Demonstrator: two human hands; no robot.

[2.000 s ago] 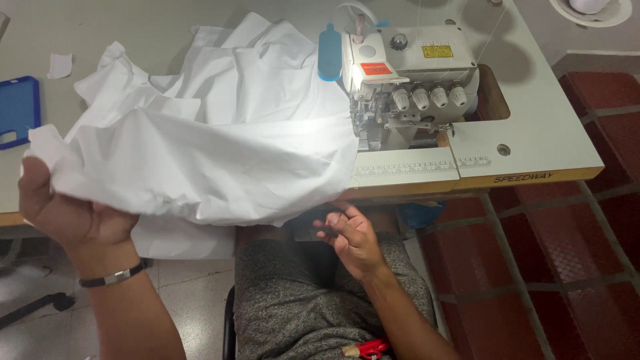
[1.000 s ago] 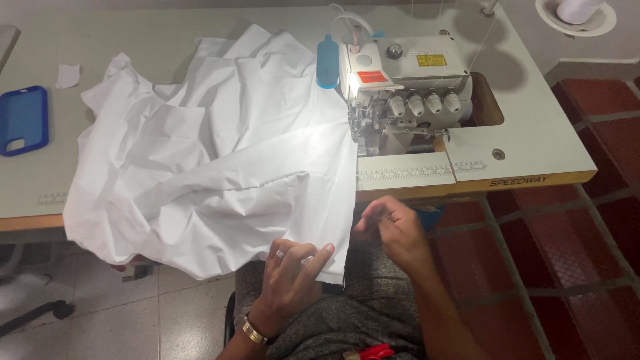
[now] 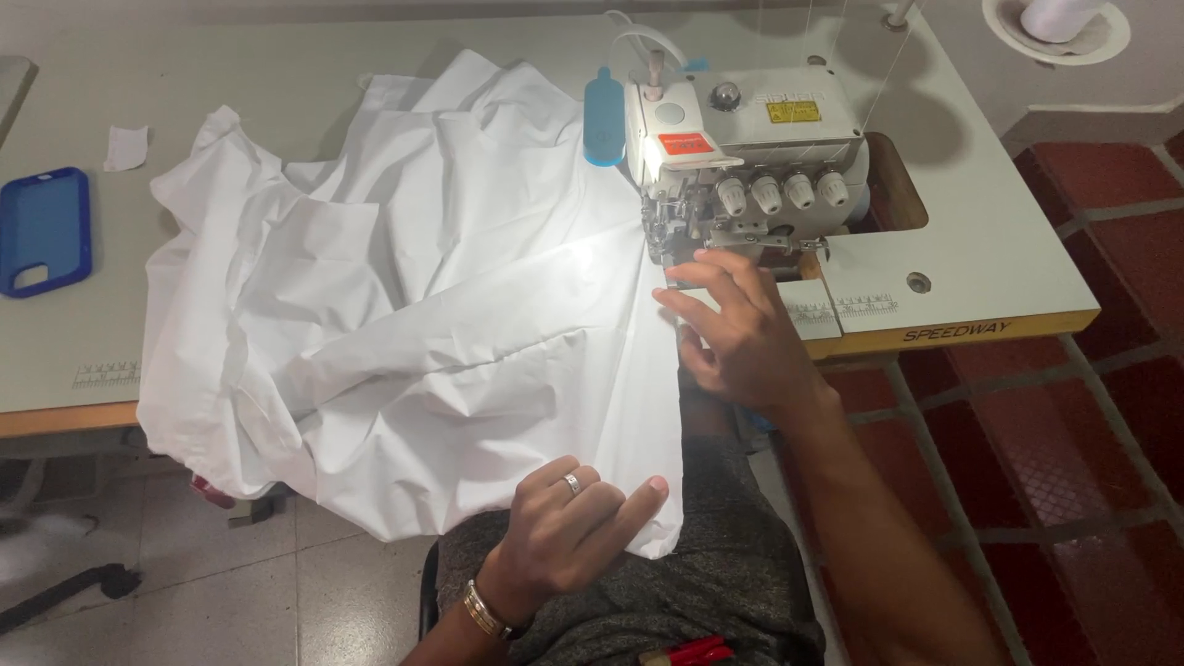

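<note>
White fabric (image 3: 444, 351) lies spread over the table and hangs past its front edge, its right edge running up to the needle and presser-foot area of an overlock sewing machine (image 3: 758, 129). My left hand (image 3: 573, 527), with a ring and a bracelet, rests on the lower right part of the fabric, fingers partly curled and index finger stretched; whether it pinches the cloth is unclear. My right hand (image 3: 731, 324) is beside the fabric's right edge, just in front of the presser foot, fingers apart, fingertips near or touching the cloth.
A blue phone case (image 3: 83, 231) and a white scrap (image 3: 127, 148) lie on the table (image 3: 980, 268) at left. A blue tag-like piece (image 3: 604, 118) stands at the machine's left side. A thread cone (image 3: 1059, 17) is at upper right. Red-handled scissors or a similar tool (image 3: 698, 650) rest at my lap.
My left hand, which held up the fabric's left side two seconds ago, is now at its lower right. My right hand has moved up to the machine's front. The fabric now lies more spread out.
</note>
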